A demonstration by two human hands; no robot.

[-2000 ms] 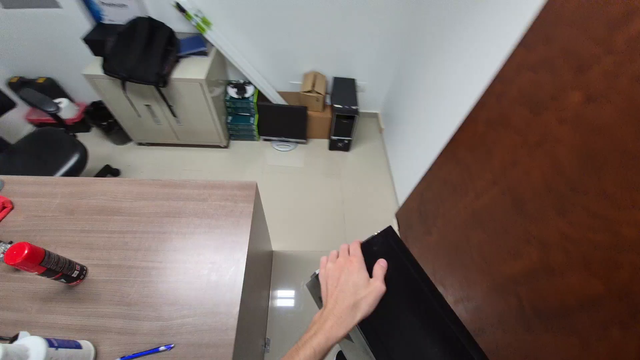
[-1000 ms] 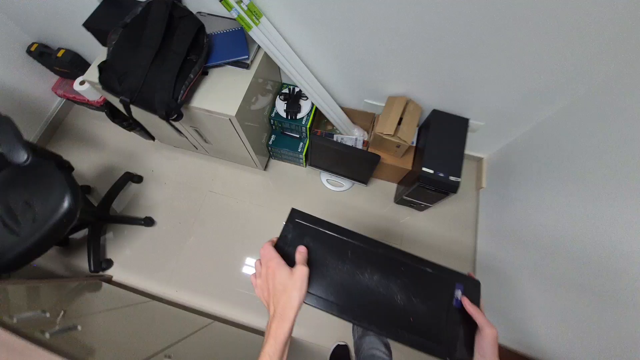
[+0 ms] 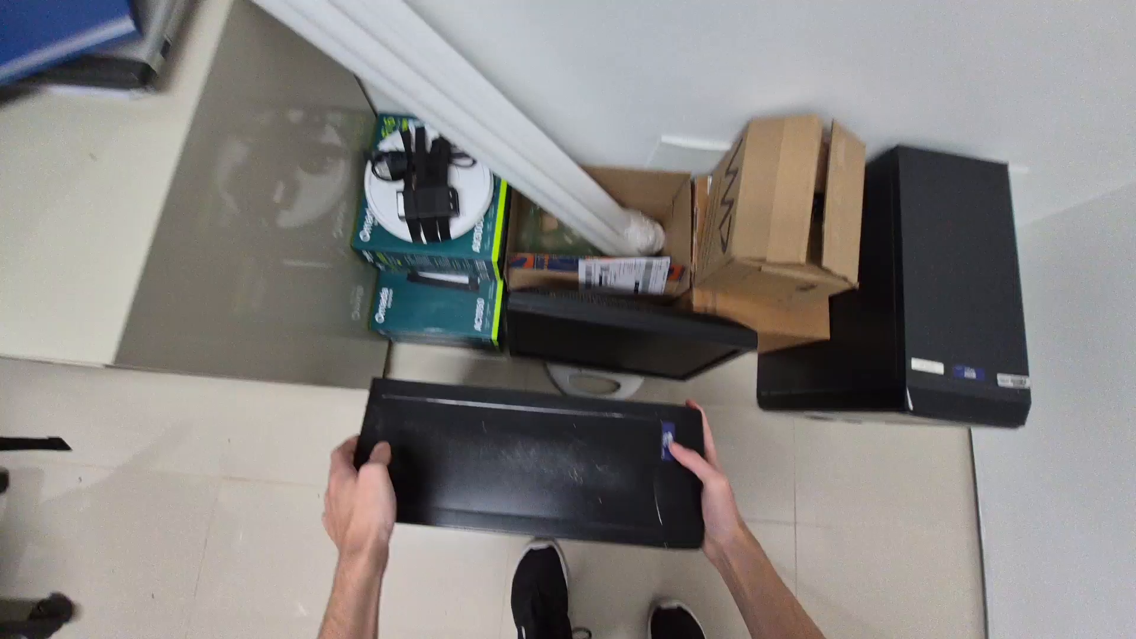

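A black desktop computer case (image 3: pixel 532 466), scuffed on its upper face and with a small blue sticker near its right end, is held level above the tiled floor. My left hand (image 3: pixel 359 501) grips its left end, thumb on top. At the right end my right hand (image 3: pixel 714 488) holds it, thumb beside the sticker. Beyond the case, a black flat monitor (image 3: pixel 621 333) on a pale round base stands on the floor. A larger black computer tower (image 3: pixel 963 284) stands to the right against the wall. The undersides of both palms' grip are hidden by the case.
Green product boxes (image 3: pixel 435 311) are stacked beside a grey cabinet (image 3: pixel 240 204), with a white round device and cables on top. An open cardboard box (image 3: pixel 643 186) holds long white trunking (image 3: pixel 479 106). Another cardboard box (image 3: pixel 768 204) sits by the tower. Black shoes (image 3: pixel 540 586) are below the case.
Two seconds ago only my left hand showed, on the case beside a brown surface; now both hands hold it. The case has become more level since one second ago. The view has moved close to the stored equipment.
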